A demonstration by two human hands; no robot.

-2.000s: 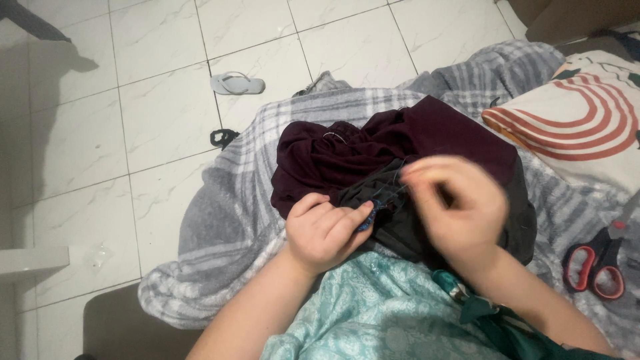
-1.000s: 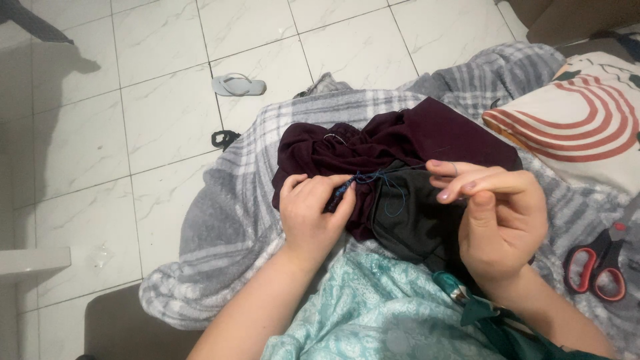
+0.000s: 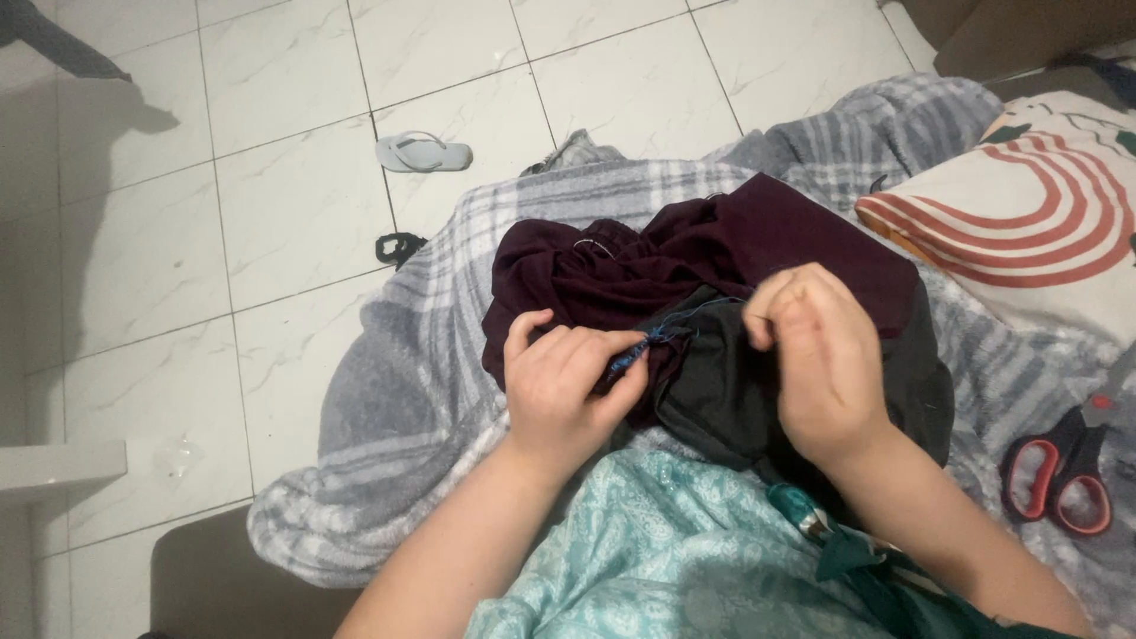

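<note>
My left hand (image 3: 577, 382) pinches the edge of a dark maroon fabric garment (image 3: 568, 275), where blue stitches (image 3: 628, 357) show between thumb and forefinger. Loose blue thread (image 3: 701, 311) runs from that edge across to my right hand (image 3: 812, 355), whose fingers are curled and slightly blurred at the thread's far end. Whether a needle is between those fingers cannot be seen. Dark grey cloth (image 3: 723, 386) lies under and between both hands, joined or laid against the maroon part.
A grey and white plaid blanket (image 3: 390, 382) lies beneath the garment. Scissors with red and black handles (image 3: 1056, 479) rest on it at the right, below a cushion with rust-coloured arcs (image 3: 1021, 213). A flip-flop (image 3: 424, 153) and a black item (image 3: 399, 249) lie on the tiled floor.
My right hand, spread with its palm showing one second ago, has turned and curled nearer to my left hand. My left hand keeps its pinch on the fabric.
</note>
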